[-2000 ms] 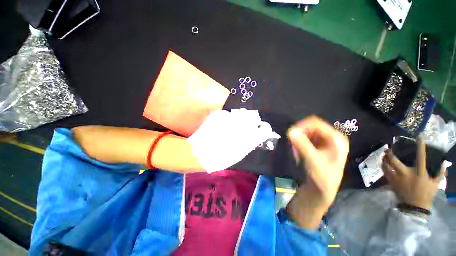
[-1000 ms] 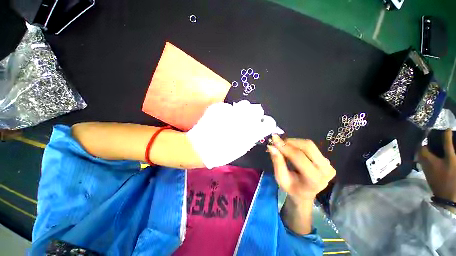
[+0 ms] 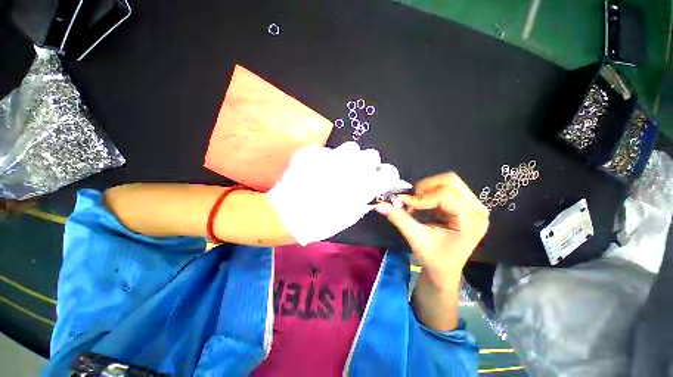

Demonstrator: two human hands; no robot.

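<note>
My left hand [image 3: 325, 191], in a white glove, is closed around a small dark and silver metal part [image 3: 389, 198] that mostly hides in its fingers. My bare right hand [image 3: 443, 217] meets it from the right, thumb and fingertips pinched at the part's end. Whether the right fingertips hold a separate tiny piece cannot be told. Small open rings [image 3: 357, 116] lie loose beyond the glove, and a larger pile of rings [image 3: 511, 184] lies to the right of my right hand.
An orange foam sheet [image 3: 262, 129] lies beside the glove. A bag of hardware [image 3: 55, 121] and black housings [image 3: 96, 26] are at left. Parts bins [image 3: 587, 118], a white plate [image 3: 567, 232] and clear plastic [image 3: 649, 213] are at right. A neighbour's grey sleeve [image 3: 575, 309] is at lower right.
My right hand came in from the right to the part at the glove and now pinches closer against it. The neighbour's hand has left the view at right. The ring pile at right is more spread out.
</note>
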